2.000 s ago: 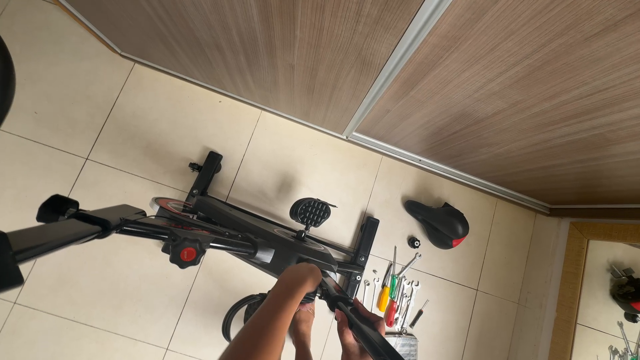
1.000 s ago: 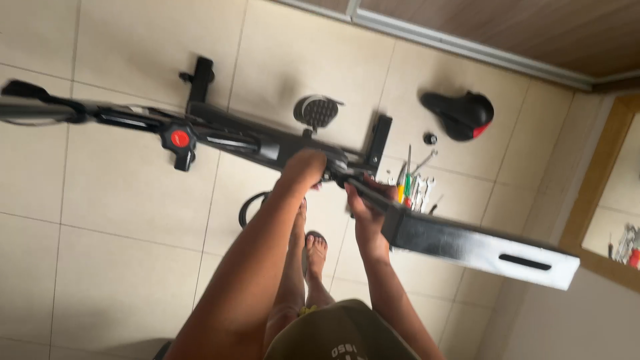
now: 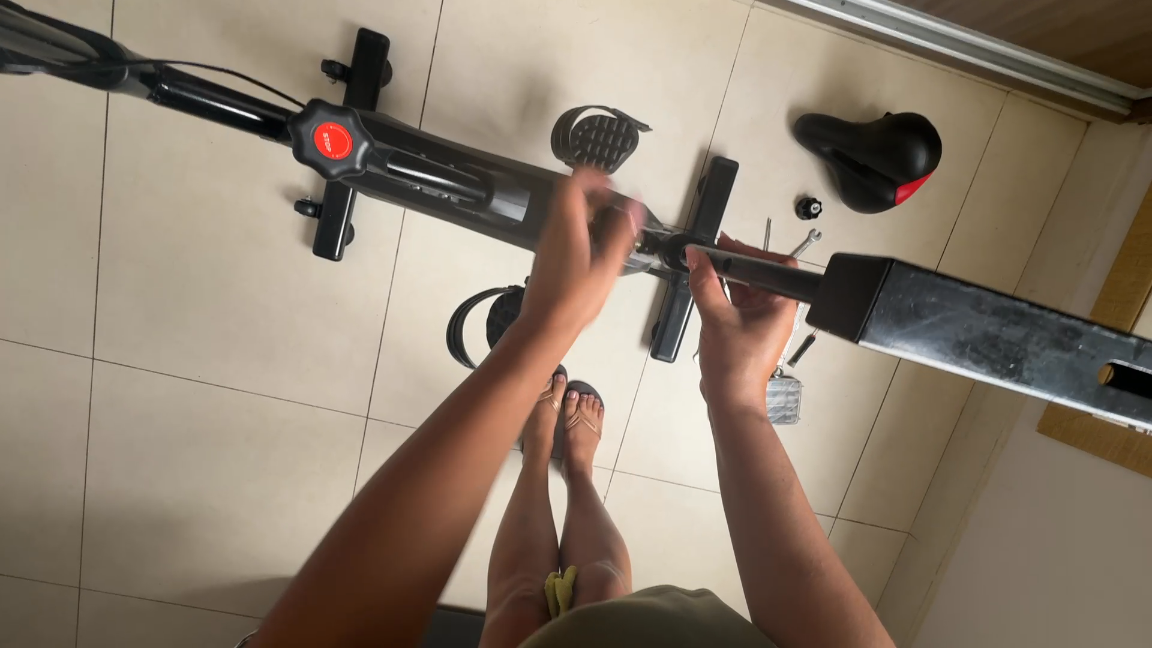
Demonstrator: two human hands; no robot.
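Note:
A black exercise bike frame point(image 3: 459, 193) stands on the floor, seen from above. My right hand point(image 3: 747, 310) is closed around the black seat post point(image 3: 765, 274), whose far end carries a wide slotted metal bar point(image 3: 999, 337). My left hand point(image 3: 585, 238), blurred, is at the frame just left of the post's base; its fingers are bent, and whether they grip anything cannot be told. A knob with a red top point(image 3: 332, 140) sits on the frame to the left. One pedal point(image 3: 603, 139) shows beyond my left hand, the other point(image 3: 506, 317) on the near side, partly hidden by my forearm.
A black and red saddle point(image 3: 868, 162) and a small black knob point(image 3: 808, 208) lie on the tiles at right. Near them are a wrench point(image 3: 807, 241), a screwdriver point(image 3: 802, 349) and a clear case point(image 3: 785, 400). The rear foot bar point(image 3: 717, 193) crosses below the frame. My feet are beneath it.
The slotted bar, seen from one second ago at the right, now spans to the right edge. My right hand stays on the post, while my left hand has come off its place beside the post's base.

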